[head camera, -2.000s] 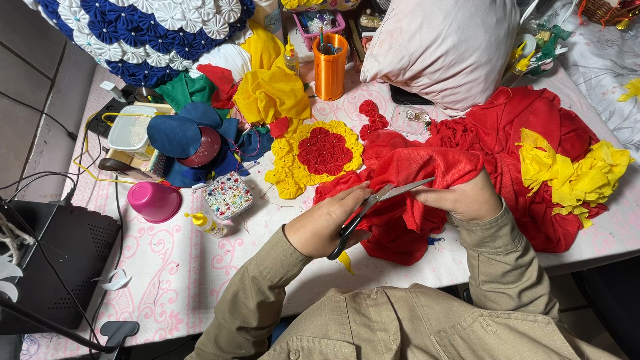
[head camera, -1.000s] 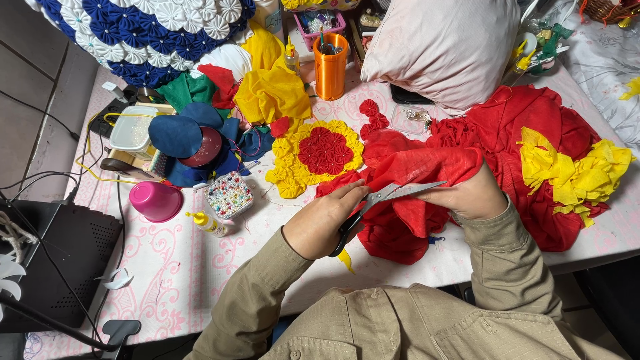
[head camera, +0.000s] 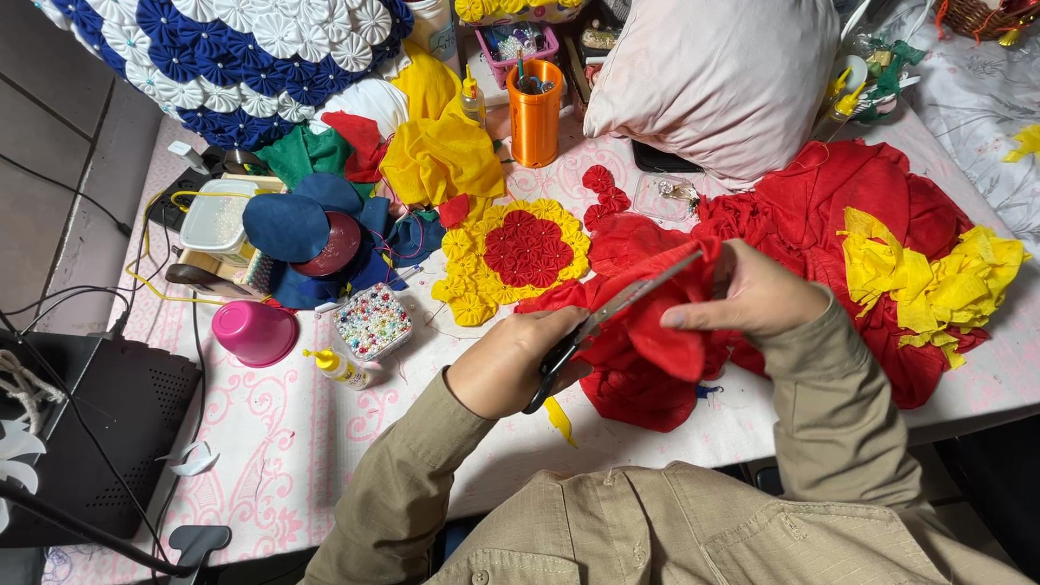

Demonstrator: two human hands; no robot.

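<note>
My left hand point(head camera: 520, 357) grips the black handles of a pair of scissors point(head camera: 626, 299), whose blades point up and to the right across red fabric point(head camera: 650, 325). My right hand point(head camera: 751, 292) pinches a fold of that fabric near the blade tips, thumb in front. The lower part of the cloth hangs over the table. Just behind it lies a flower-shaped piece of red and yellow fabric yo-yos point(head camera: 530, 248), with a few loose red yo-yos point(head camera: 605, 195) beside it. More red cloth point(head camera: 829, 211) is heaped to the right, topped by crumpled yellow fabric point(head camera: 934, 280).
On the left are a pink cup point(head camera: 254, 333), a small glue bottle point(head camera: 337, 368), a box of beads point(head camera: 372, 322) and blue fabric circles point(head camera: 286, 226). An orange pen holder point(head camera: 534, 118) and a pale pillow point(head camera: 715, 81) stand behind. Black electronic equipment point(head camera: 89, 431) with cables sits at the left edge.
The scissors have tilted more steeply upward. My right hand has shifted slightly up, and the fold it holds has changed shape, with a flap hanging below the blades.
</note>
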